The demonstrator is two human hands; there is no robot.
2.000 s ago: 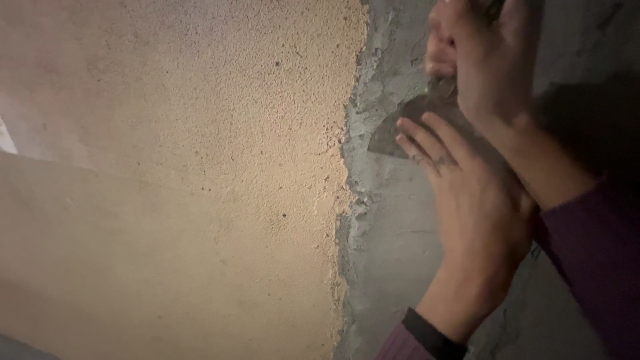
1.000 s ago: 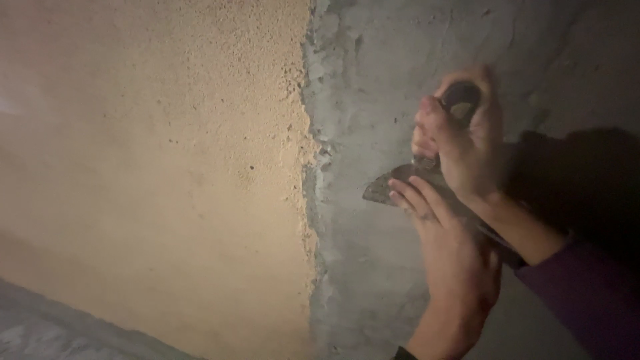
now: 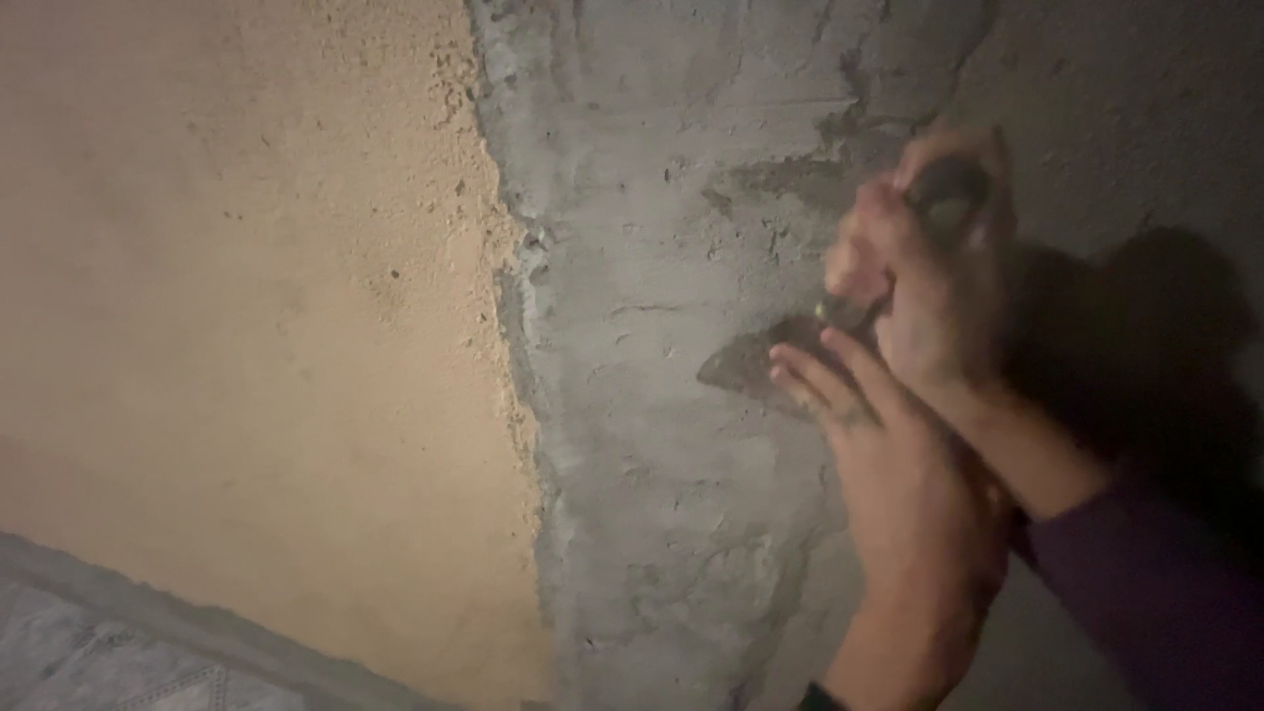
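My right hand point(image 3: 933, 267), blurred, is closed around the dark handle point(image 3: 948, 193) of a trowel, with the handle's rounded end showing above the fist. The trowel's grey blade point(image 3: 746, 367) lies against the wet-looking grey mortar point(image 3: 632, 395) on the wall, its pointed corner to the left. Below the right hand, my left hand point(image 3: 889, 444) has its extended fingers laid on the blade; a ring is on one finger. Its thumb is hidden. The forearms overlap, and part of the blade is under the left hand.
Rough beige wall coating point(image 3: 267, 296) ends in a ragged edge along the mortar. A grey border strip point(image 3: 197, 612) and a patterned greyish surface point(image 3: 89, 642) cross the lower left corner. Cracks and uneven patches mark the mortar; a dark shadow falls at right.
The trowel and both hands have moved away from the ragged beige edge, to the right over the mortar. The view has shifted, bringing in more of the lower left strip.
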